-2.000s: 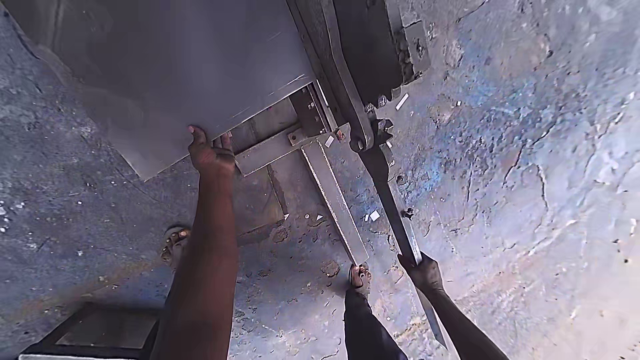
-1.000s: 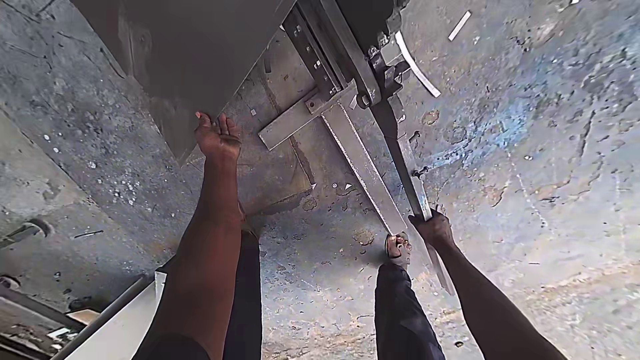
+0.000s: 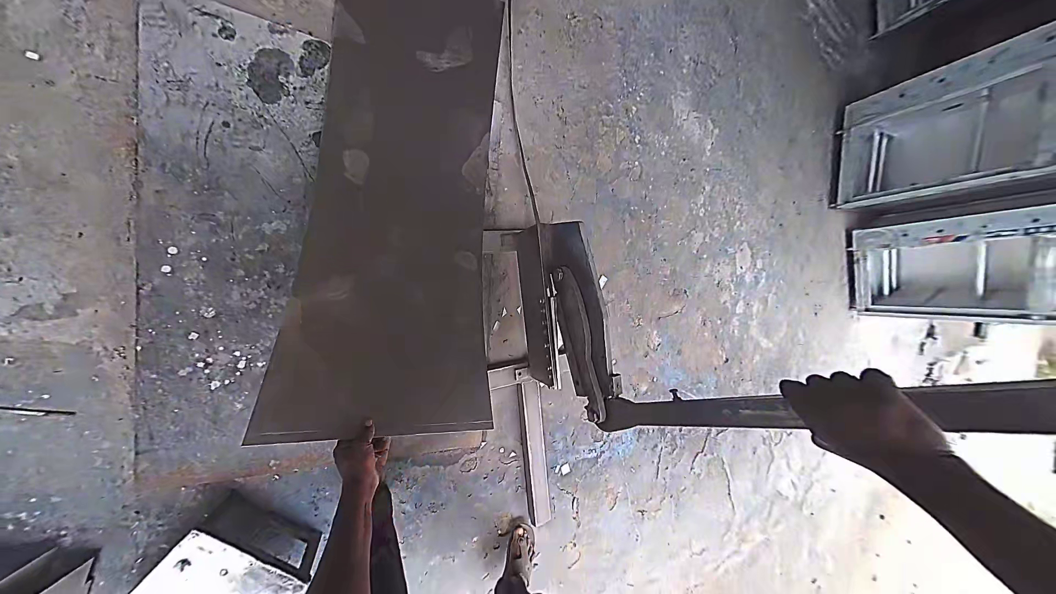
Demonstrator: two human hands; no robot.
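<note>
My left hand (image 3: 360,455) grips the near edge of a large dark metal sheet (image 3: 396,247), its thumb on top and the other fingers partly hidden. The sheet reaches up to the top of the view, with its right edge beside a lever shear (image 3: 569,313) on a metal frame. My right hand (image 3: 866,417) is closed around the shear's long bar handle (image 3: 709,412), which points out to the right. The shear's blade lies just right of the sheet, and the two look apart.
A foot in a sandal (image 3: 520,549) stands by the end of the frame's leg (image 3: 535,462). Metal frames with panels (image 3: 949,148) lie at the right. A white-topped object (image 3: 214,565) is at the lower left. Small offcuts (image 3: 564,469) are scattered on the concrete floor.
The view has turned considerably. The sheet has moved away from the shear's blade, with my left hand still at its edge. My right hand still holds the handle.
</note>
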